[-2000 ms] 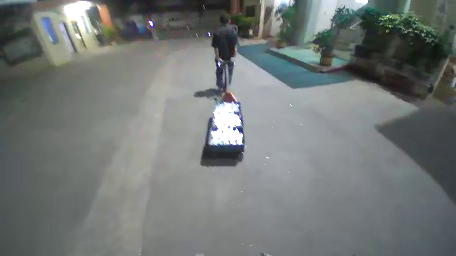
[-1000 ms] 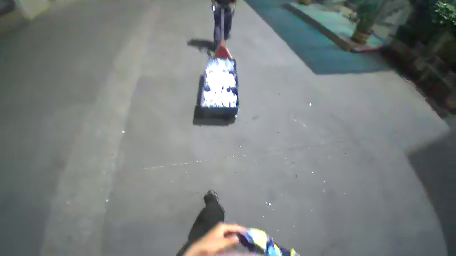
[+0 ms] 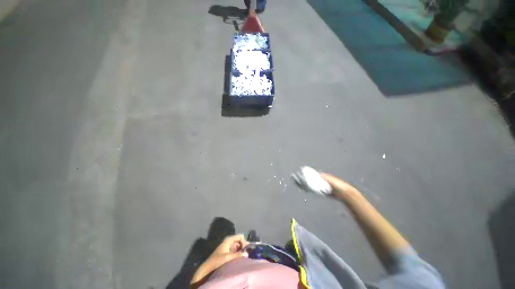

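My left hand (image 3: 232,246) is low at my waist in the head view, fingers bent at the edge of a dark patterned item (image 3: 271,254); whether it grips this is unclear. My right arm reaches forward from the lower right. My right hand (image 3: 313,181) is whitish and blurred; I cannot tell a worn glove from a held bundle. Ahead, out of reach, dark-blue crates (image 3: 252,100) with bright white tops stand in a row behind the red base of a hand pallet truck (image 3: 252,23).
A person's lower legs (image 3: 260,5) show at the top edge beyond the truck. Grey concrete (image 3: 169,152) surrounds the load. A green floor area (image 3: 361,51), a raised edge and a potted plant (image 3: 437,29) are at the upper right. Dark shadows lie at the lower left and right edge.
The view has tilted further down. The truck and crates sit higher in the picture. My right arm has come into view, reaching forward. The patterned item at my waist looks darker.
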